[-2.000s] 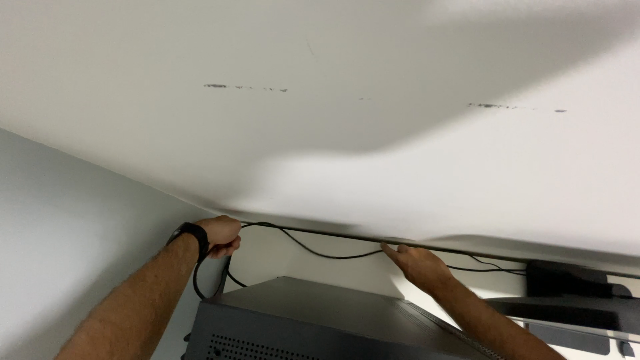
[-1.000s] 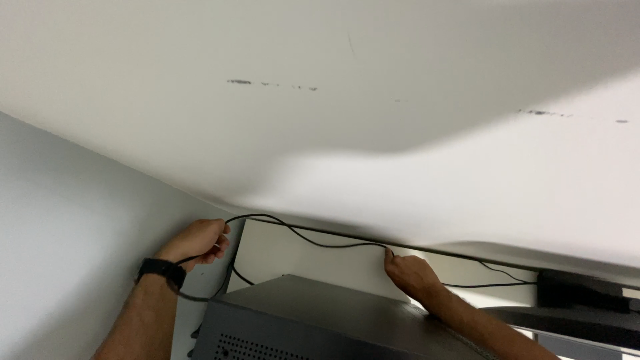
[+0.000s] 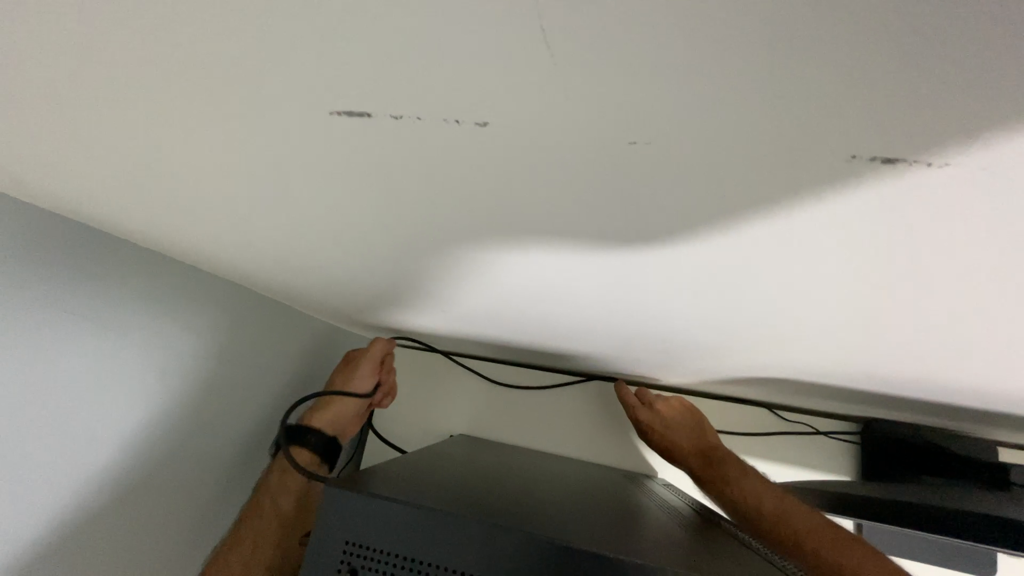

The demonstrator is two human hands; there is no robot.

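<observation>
A thin black cable (image 3: 512, 387) sags between my hands below the narrow dark gap (image 3: 552, 369) where the white wall meets a pale panel. My left hand (image 3: 366, 376), with a black watch (image 3: 308, 446) on its wrist, is closed around the cable at the left end of the gap; a loop of cable hangs over that wrist. My right hand (image 3: 664, 420) touches the cable at the gap's edge with its fingertips. Whether its fingers grip the cable cannot be told. More cable (image 3: 788, 434) runs right of that hand to a black object (image 3: 932, 456).
A dark grey metal case (image 3: 512, 500) with vent holes stands below and between my arms. The white wall (image 3: 512, 184) has dark scuff marks. At the left is a grey-blue wall (image 3: 120, 360), and at the lower right a dark curved stand (image 3: 920, 504).
My left hand, drawn away from the gap with the cable one second ago, is back at the gap's left end. My right hand stays at about the same spot along the edge.
</observation>
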